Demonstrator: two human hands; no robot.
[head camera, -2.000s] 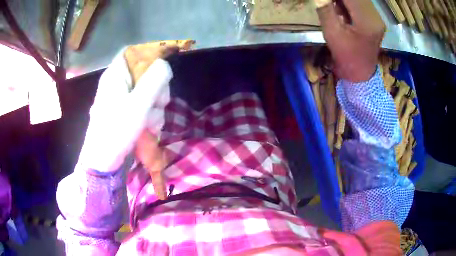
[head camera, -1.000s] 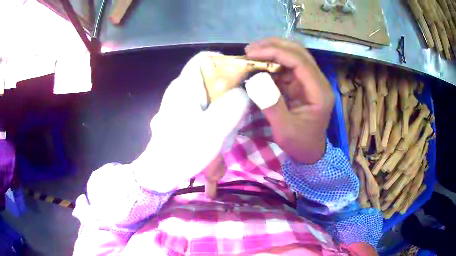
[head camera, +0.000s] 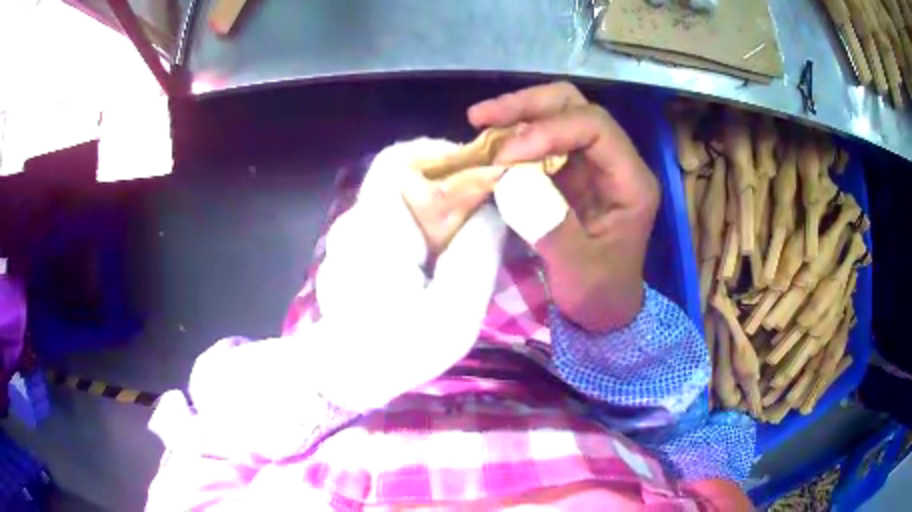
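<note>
A tan figure leg (head camera: 455, 195) shows its foot end above my white-gloved left hand (head camera: 410, 270), which is wrapped around it in front of my body. The glove is overexposed. My bare right hand (head camera: 595, 190), with a white wrap (head camera: 531, 203) on the thumb, pinches the toe end between thumb and fingers. Whether a thin pick is also in my right fingers cannot be told. The rest of the leg is hidden by the glove.
A blue crate (head camera: 690, 220) heaped with tan legs (head camera: 790, 250) stands at the right. On the metal table (head camera: 400, 45) lie a cardboard pad (head camera: 690, 40) with white caps at the top edge, a small black strap piece (head camera: 806, 88), and rows of legs (head camera: 875, 50).
From the cardboard, my right hand has come to the leg foot, and my left hand has moved right with the leg. Since one second ago, the foot is tilted differently and my right fingers cover its toes.
</note>
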